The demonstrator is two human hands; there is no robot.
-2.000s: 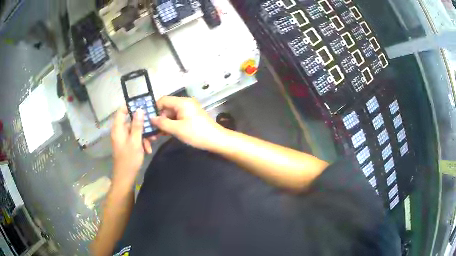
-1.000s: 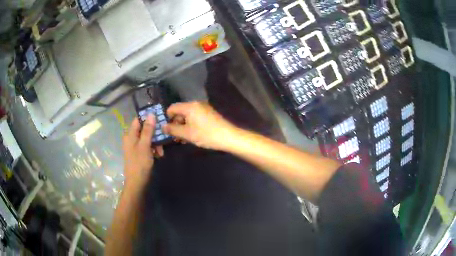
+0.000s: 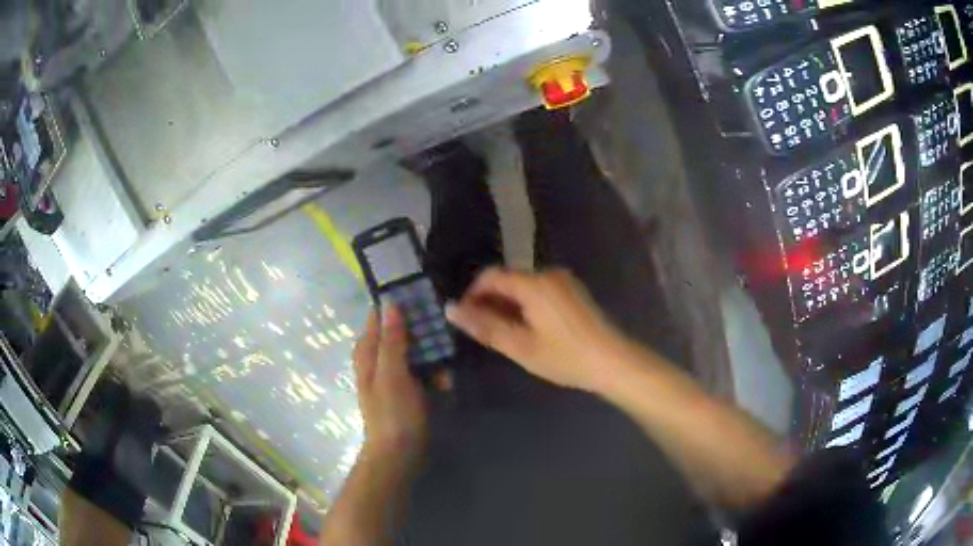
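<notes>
A black front housing (image 3: 410,293) with an open screen window and a grid of pale keys stands out in front of me, window end away from me. My left hand (image 3: 393,373) holds it by its lower left side, thumb on the keys. My right hand (image 3: 549,325) is beside its right edge, fingers bent inward and slightly blurred; whether the fingertips touch the housing is hard to tell.
The white-grey press machine (image 3: 352,107) spans the upper left, with a red emergency stop (image 3: 565,85) and a dark-framed display (image 3: 275,205). At right, a black blister tray (image 3: 736,229) holds parts with outlined windows and pale key grids. Another person's arm (image 3: 94,523) shows at lower left.
The view has shifted, and the machine's near edge and tray look larger. The housing's open window now shows clearly. My right hand has moved from gripping its edge to beside it.
</notes>
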